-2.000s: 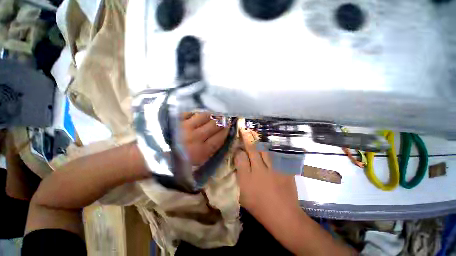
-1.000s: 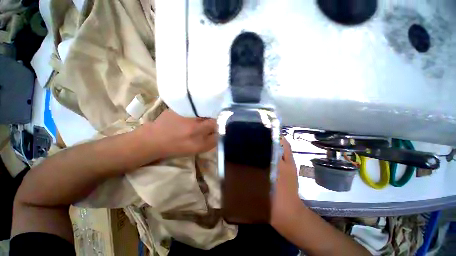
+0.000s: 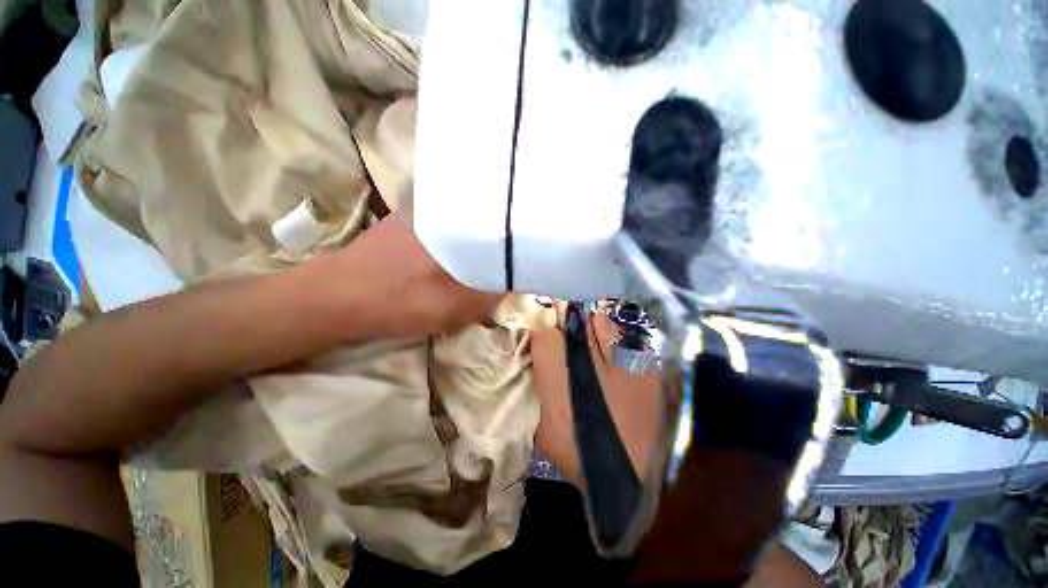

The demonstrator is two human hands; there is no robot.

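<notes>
Loose tan fabric [image 3: 253,126], crumpled, lies left of the white sewing machine head [image 3: 575,149] and hangs over the table's front edge. A small white tag or piece [image 3: 298,227] shows on it. My left hand [image 3: 431,287] lies on the fabric, its fingers hidden under the machine head. My right hand [image 3: 609,385] is close to the needle area [image 3: 626,327], at the fabric's right side, partly hidden behind the shiny metal guard [image 3: 747,396]. The hands are close together with bunched fabric between them. The grip of either hand cannot be made out.
A dark metal lever [image 3: 960,404] is at the right under the machine head. The green loop of the shears [image 3: 883,423] shows partly behind it. A cardboard box [image 3: 172,523] stands below the table at left. Tan scraps [image 3: 868,546] are below at right.
The view has shifted, so the machine head and guard sit farther right and more tan fabric shows at left. My left hand's fingers have gone from visible to hidden under the head.
</notes>
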